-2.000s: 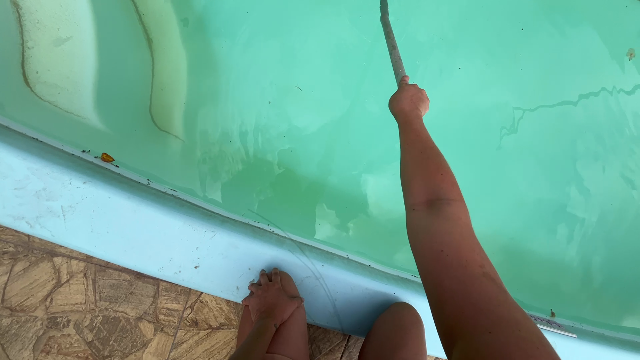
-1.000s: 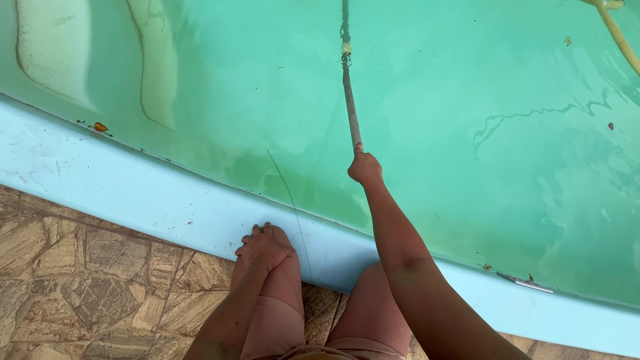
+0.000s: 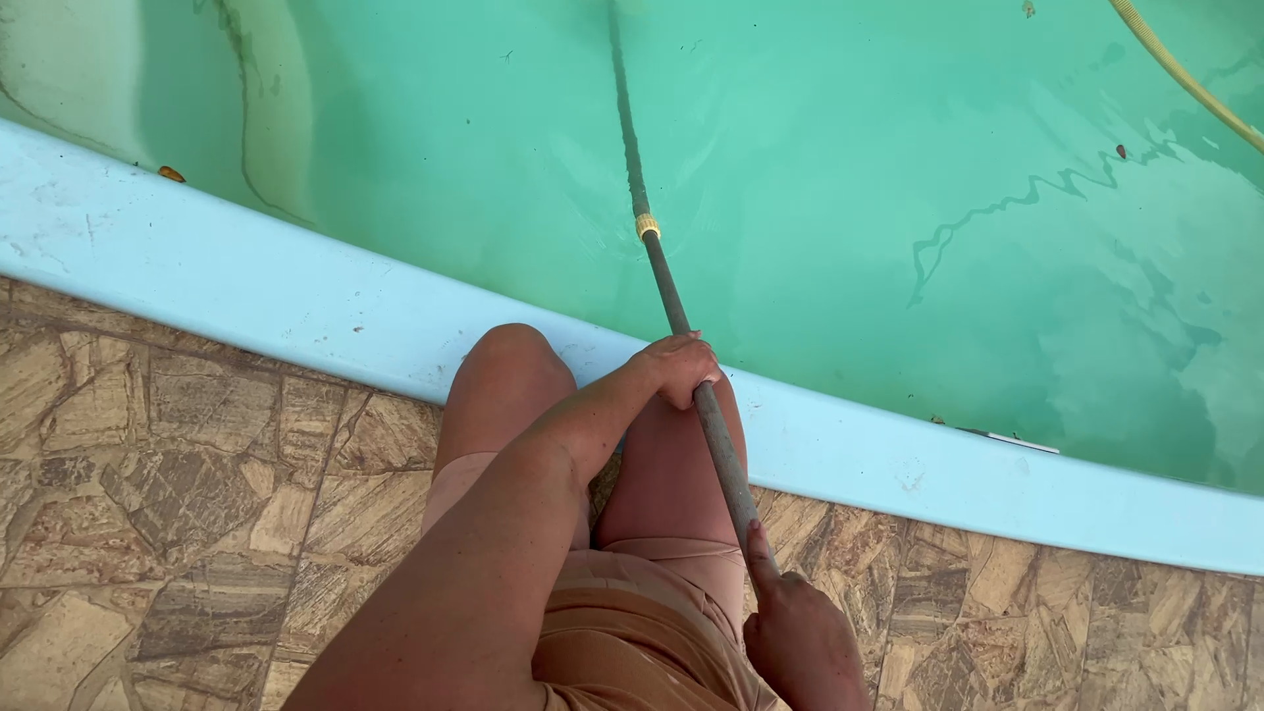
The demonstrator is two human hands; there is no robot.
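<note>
A grey telescopic pole [image 3: 727, 459] runs from beside my right hip over the pool's edge and down into the green water. My left hand [image 3: 681, 369] is closed around it above my knee, at the pool's rim. Nearer my body, my right hand [image 3: 802, 627] grips the pole's near end, one finger lying along it. A yellow locking collar [image 3: 647, 226] on the pole sits at the water's surface. The far section continues under water, and its end is out of view.
The light blue pool rim [image 3: 296, 306] curves across in front of my knees, with stone paving [image 3: 207, 474] behind it. Pale submerged steps [image 3: 276, 109] are at the left. A yellow hose [image 3: 1175, 69] lies at the upper right. A brown leaf [image 3: 171, 174] rests against the rim.
My left hand has left my knee and now holds the pole. My right hand, earlier stretched out over the water with the pole, has come back beside my hip. The pole has been drawn toward me.
</note>
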